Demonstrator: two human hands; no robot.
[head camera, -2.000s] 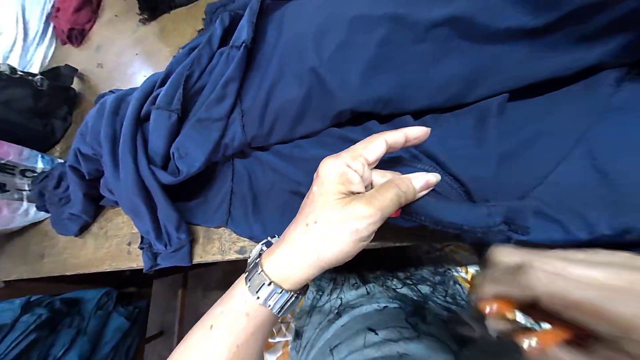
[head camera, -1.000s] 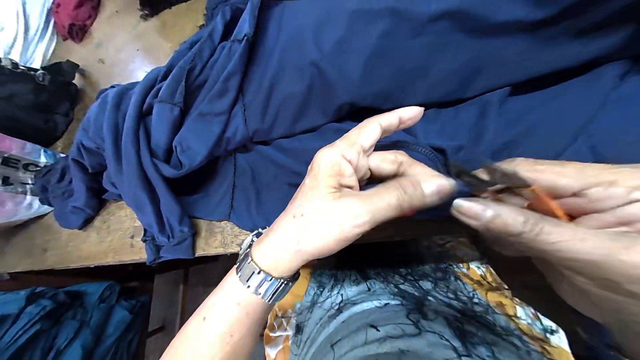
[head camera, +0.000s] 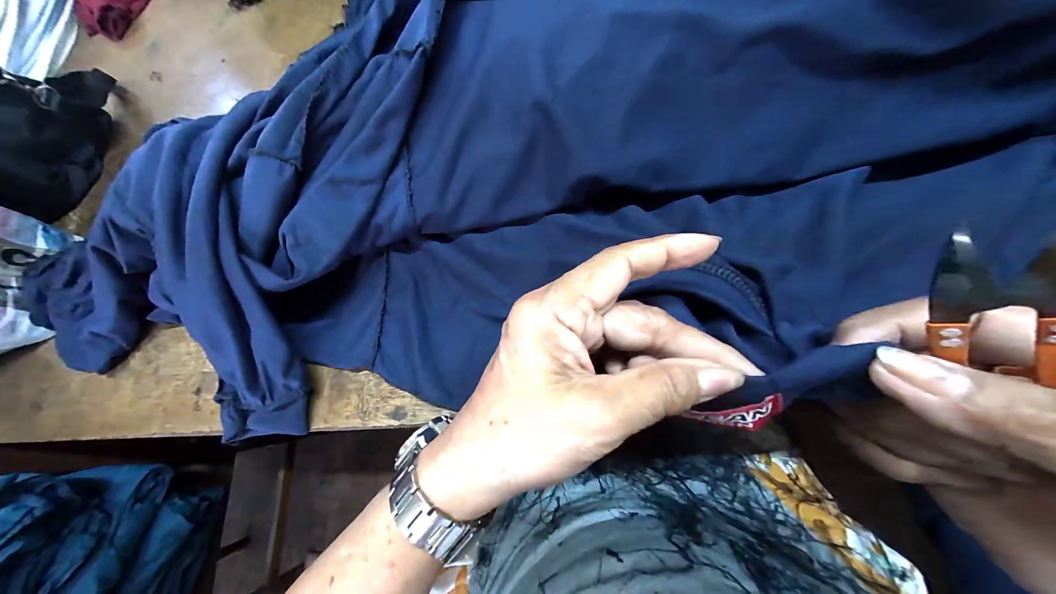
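Note:
Navy knit garments (head camera: 511, 148) with overlocked seams lie across the table. My left hand (head camera: 602, 355), a metal-band watch at its wrist, pinches the near hem between thumb and bent fingers, the index finger raised. Just under its thumb a small red woven label (head camera: 742, 412) with writing hangs from the edge. My right hand (head camera: 965, 371) grips the same hem a little to the right between thumb and fingertip. Thread snips (head camera: 990, 305) with dark blades and orange handles also sit in the right hand, blades pointing up, apart from the hem.
The wooden table's (head camera: 157, 388) near edge runs below the garments. At the left lie a black cloth item (head camera: 49, 148), a printed plastic bag (head camera: 25, 272) and maroon cloth (head camera: 111, 12). Teal fabric (head camera: 91, 528) is heaped below left. Dark loose threads (head camera: 660, 511) cover the lap.
My right hand came in from the lower right with the snips to the hem, then took hold of the hem. The snips' blades have moved off it to the right. The red label shows more.

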